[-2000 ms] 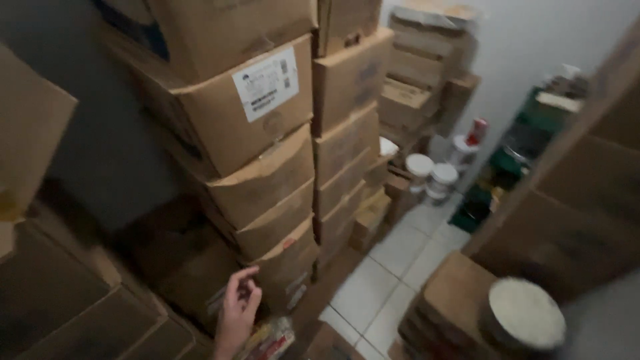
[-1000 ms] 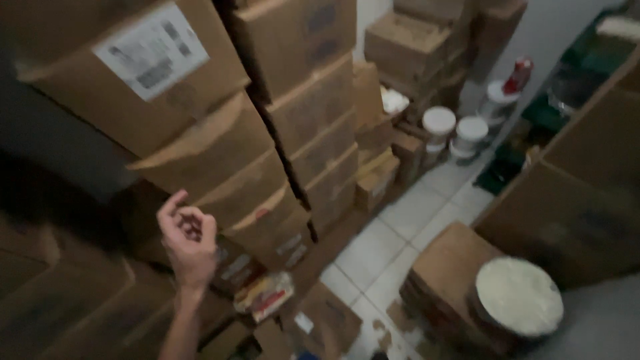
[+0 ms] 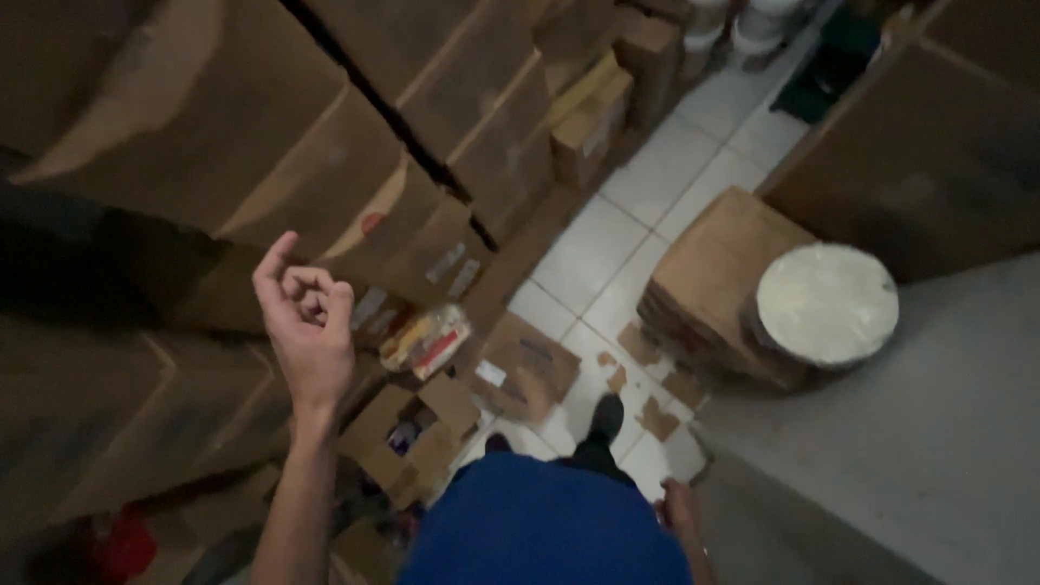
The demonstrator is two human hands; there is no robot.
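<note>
My left hand [image 3: 309,305] is raised at left centre with its fingers curled apart from the thumb, and it holds nothing. Beyond it rise stacked cardboard boxes [image 3: 244,122]. Right of the hand, lower down, lies a clear plastic package [image 3: 426,341] with yellow and red contents. My right hand [image 3: 678,504] hangs low beside my blue shirt, partly hidden and blurred; whether it holds something cannot be told. A cardboard box [image 3: 528,366] sits on the floor between the package and my feet.
A round white-lidded container [image 3: 829,302] stands at the right by a stack of flattened cardboard [image 3: 731,244]. An open box [image 3: 414,439] is at lower left. Torn cardboard pieces [image 3: 656,418] lie on the tiled floor [image 3: 601,244]. White buckets [image 3: 760,28] and a green crate [image 3: 829,69] stand farther back.
The view has tilted down, bringing my shirt, feet and right hand into sight. My left hand has come up higher in view than two seconds ago, with more of the forearm showing.
</note>
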